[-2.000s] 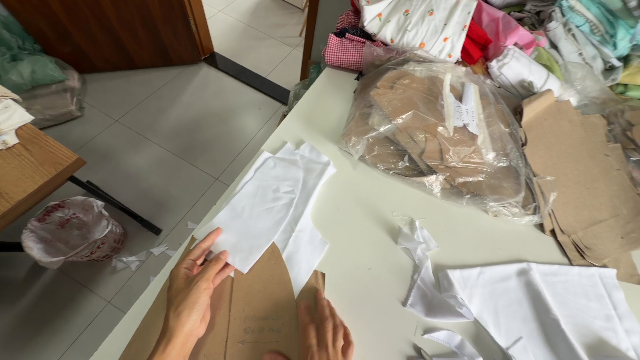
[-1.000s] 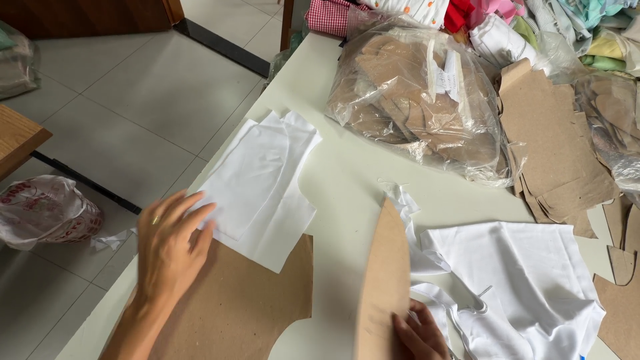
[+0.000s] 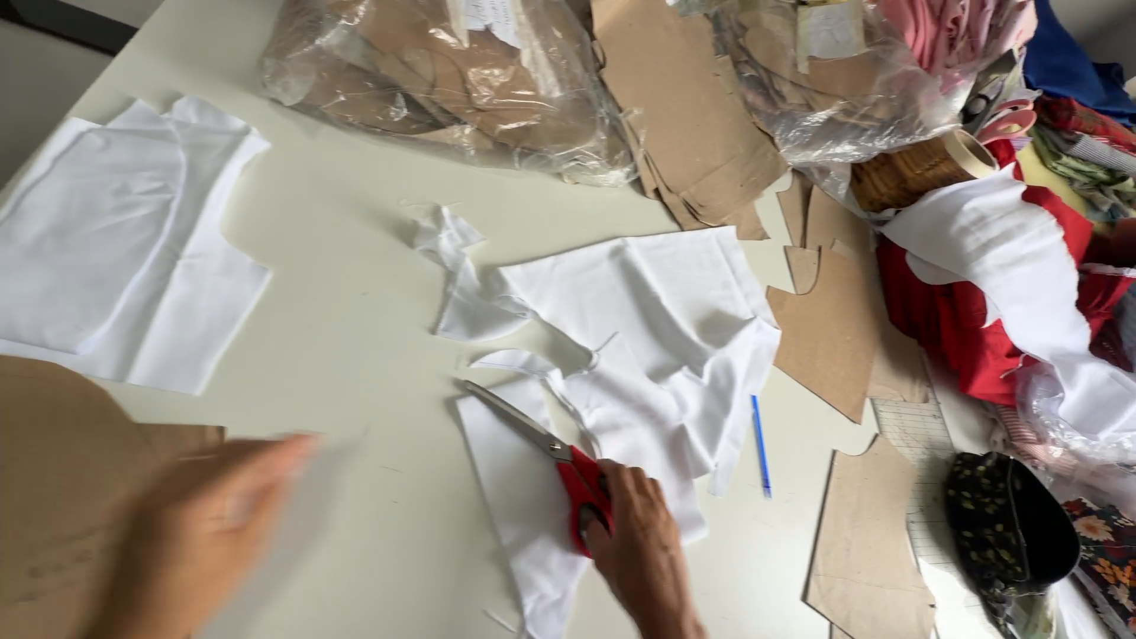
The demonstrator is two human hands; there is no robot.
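Observation:
My right hand (image 3: 639, 532) grips the red handles of a pair of scissors (image 3: 524, 422), whose closed blades point up and left over white cut fabric (image 3: 657, 302). A narrower white fabric piece (image 3: 524, 479) lies beneath the scissors. My left hand (image 3: 213, 524), blurred, is over a brown cardboard pattern piece (image 3: 53, 470) at the lower left; whether it touches anything is unclear. Cut white fabric pieces (image 3: 133, 240) lie layered above that cardboard. A twisted white scrap (image 3: 457, 275) rests near the table's middle.
Clear plastic bags of cardboard patterns (image 3: 461, 80) stand at the back. More cardboard pieces (image 3: 830, 311), a blue pen (image 3: 761, 444), a ruler sheet (image 3: 919, 461) and a black patterned pouch (image 3: 1003, 524) are at the right, beside a heap of red and white cloth (image 3: 950, 311).
The view has swung right. My right hand, which held a curved cardboard piece one second ago, now has the scissors. My left hand has left the layered white fabric.

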